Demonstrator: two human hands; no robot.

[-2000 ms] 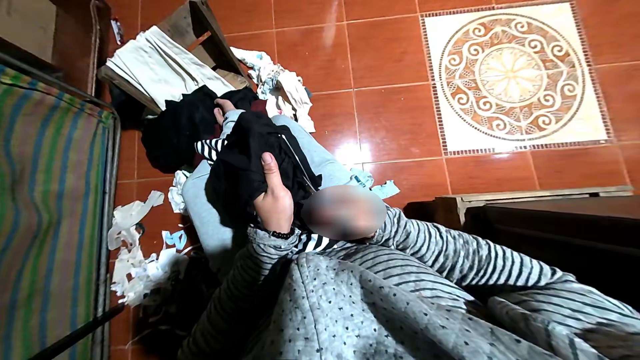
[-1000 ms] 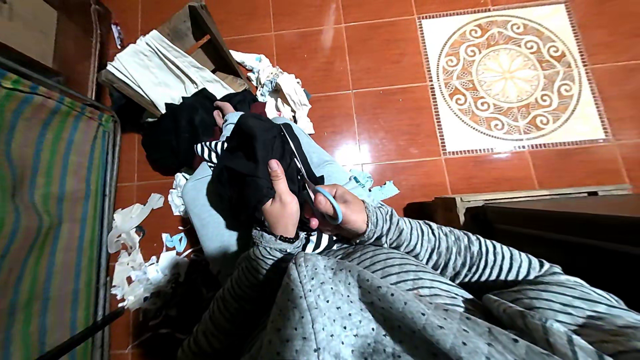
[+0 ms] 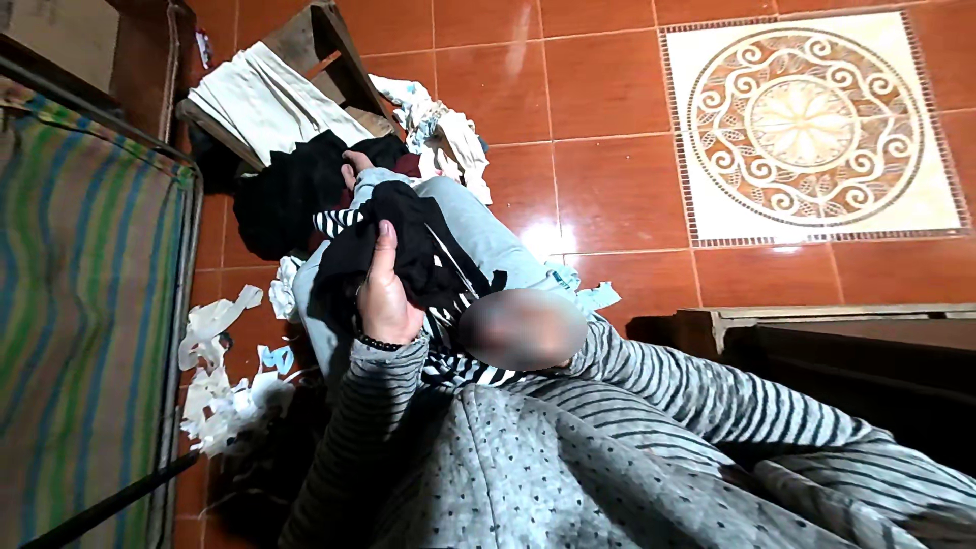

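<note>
My left hand, thumb raised and a dark beaded bracelet at its wrist, grips bunched black cloth over my lap. To its right, a blurred oval covers most of my right hand. From that hand the thin metal blade of a pair of scissors points up and left along the cloth; the blur hides the handles. Black-and-white striped fabric lies under both hands. More black cloth is heaped by a bare foot, beyond my pale trouser leg.
Folded white cloth rests on a wooden stand. White scraps litter the tiled floor at left, with light cloth pieces beyond my leg. A striped fabric panel in a metal frame borders the left; wooden furniture stands at right.
The black cloth has shifted slightly at the scissors, and a black edge now shows beside my right hand. My left hand stays in nearly the same place.
</note>
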